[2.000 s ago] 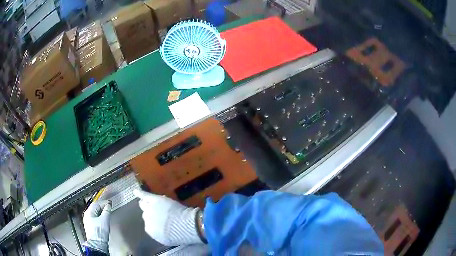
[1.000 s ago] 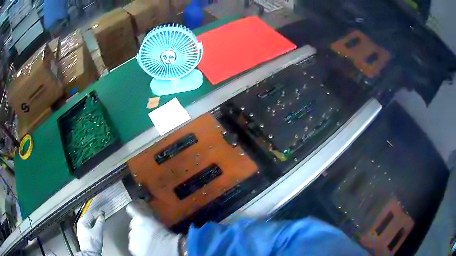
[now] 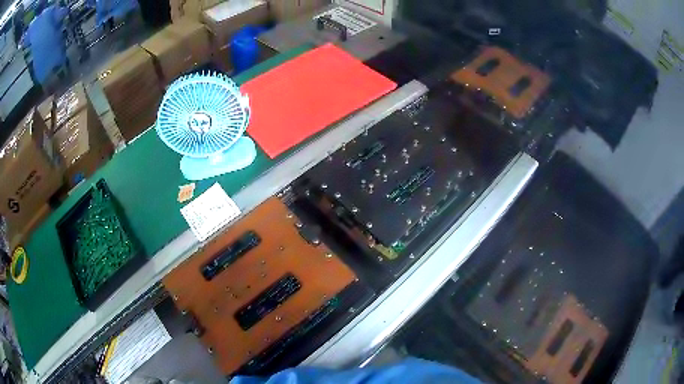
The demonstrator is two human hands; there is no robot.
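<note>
An orange-brown cover plate (image 3: 259,330) with two dark slots lies on the line in front of me, over a carrier whose green board edge shows at its lower right. A dark studded plate (image 3: 386,176) lies beside it, farther right. A blurred pale glove (image 3: 180,367), apparently my right hand, is cut off at the bottom edge below the orange-brown plate; its fingers cannot be made out. My blue sleeve (image 3: 375,373) crosses the bottom edge. My left hand is not in view.
A black tray (image 3: 133,255) of small green parts, a light blue fan (image 3: 201,124), a red sheet (image 3: 315,97) and a white note (image 3: 211,211) are on the green mat. A printed paper (image 3: 139,349) lies inside the line. A black tote (image 3: 600,247) holds plates at right.
The view has swung right and the scene has shifted left and down. My left hand has left the picture and my right glove has dropped mostly below the bottom edge. The orange-brown plate remains on the line.
</note>
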